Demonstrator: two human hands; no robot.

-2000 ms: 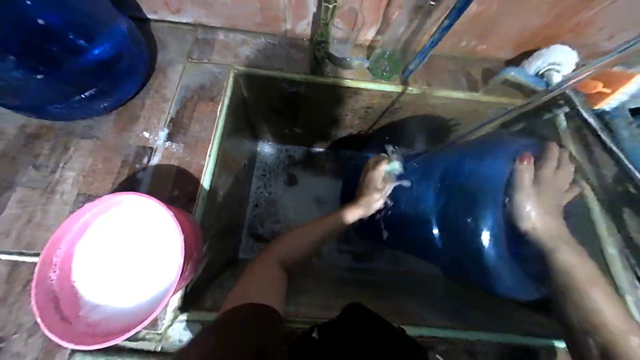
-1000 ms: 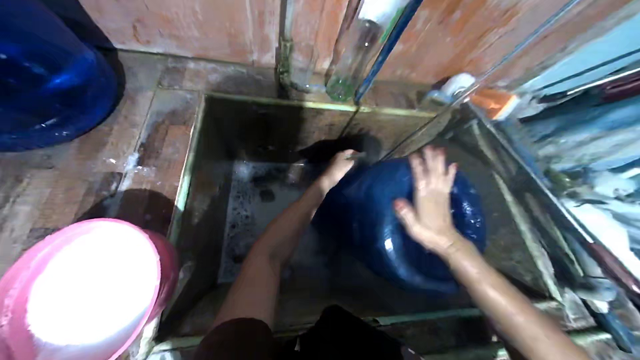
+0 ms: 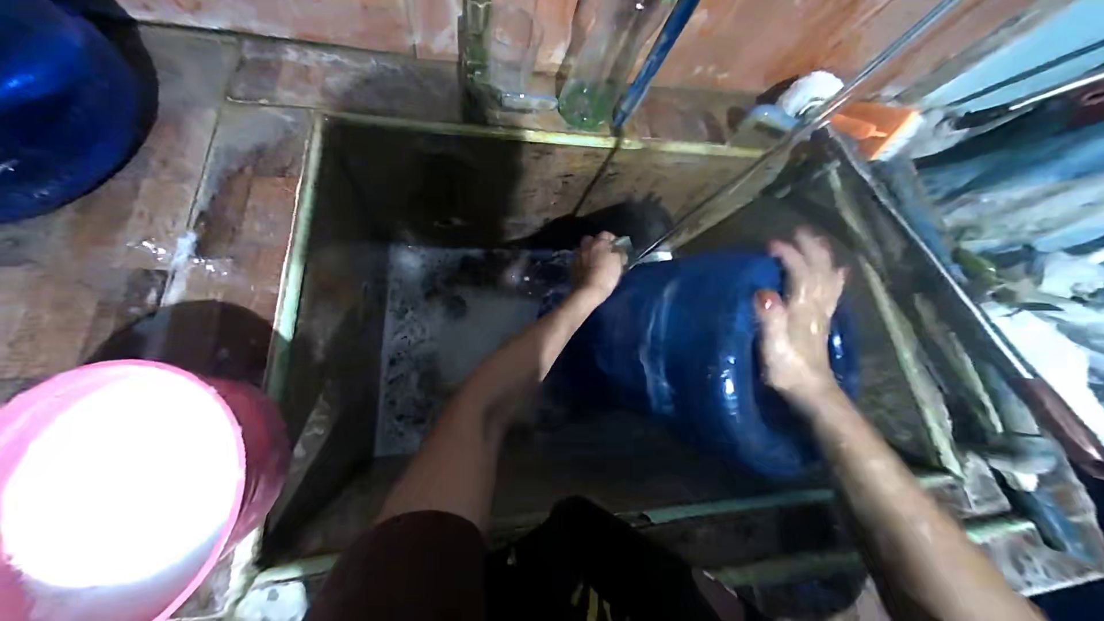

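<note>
A large blue plastic water jug (image 3: 681,345) lies on its side, tilted, in a tiled basin (image 3: 302,233). My left hand (image 3: 599,263) is closed around a small pale greenish item, perhaps a scrubbing pad, at the jug's upper left side. On the jug's right end rests my right hand (image 3: 802,319), fingers spread and blurred; it presses the surface without closing round anything. Sudsy water (image 3: 457,345) covers the basin floor left of the jug.
A pink bucket (image 3: 241,448) of white, foamy-looking liquid stands left of the basin. Another blue jug (image 3: 60,112) is at the upper left. Along the back ledge are a green-tinted glass bottle (image 3: 588,95), a blue pole (image 3: 655,60) and an orange-handled brush (image 3: 871,125).
The jug has turned between the frames: its right end faced me more one second ago, and its side shows more now. My right hand has shifted from across that end towards its rim.
</note>
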